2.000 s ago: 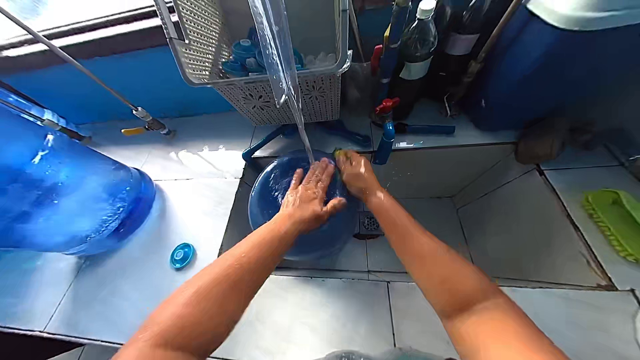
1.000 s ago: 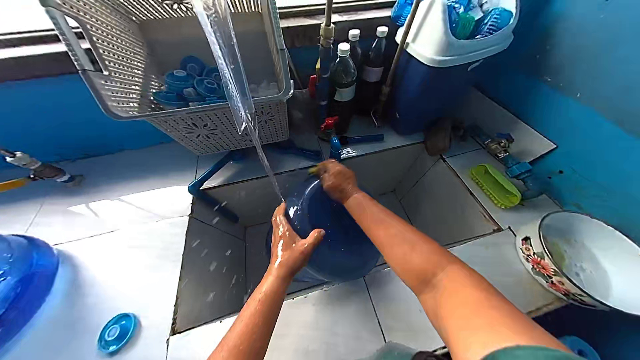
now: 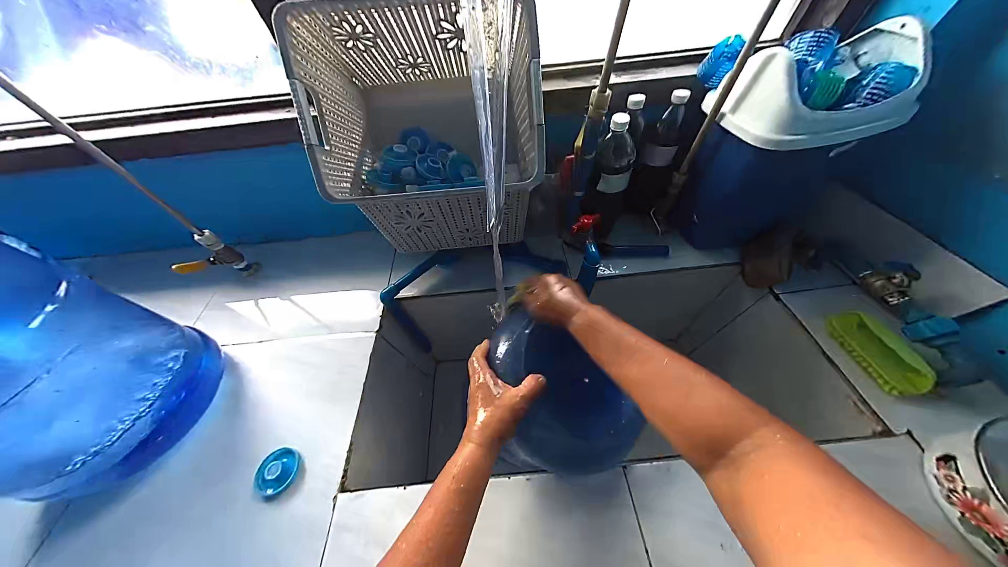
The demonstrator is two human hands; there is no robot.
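A blue plastic water jug (image 3: 583, 402) lies tilted in the tiled sink (image 3: 394, 409). Wet and spread, my left hand (image 3: 496, 394) rests against the jug's left side. My right hand (image 3: 554, 299), slightly blurred, is closed on a small yellowish scrubber (image 3: 520, 294) at the jug's upper end. Water (image 3: 498, 260) runs from a clear plastic sleeve (image 3: 492, 118) beside the scrubber and splashes at the jug. Behind my right hand stands a blue pipe tap with a red handle (image 3: 586, 223). The jug's underside is hidden in the sink.
A perforated basket (image 3: 441, 220) holds blue caps. Dark bottles (image 3: 614, 161) and a blue cooler (image 3: 756, 181) stand behind the sink. Another large blue jug (image 3: 102, 378) and a loose blue cap (image 3: 277, 472) lie left. A green plastic tray (image 3: 882, 354) and a floral enamel basin (image 3: 969, 488) are right.
Two seconds ago my left hand lay flat across the jug's top beside my right; now it is on the jug's left side. The jug has tilted. The view has shifted.
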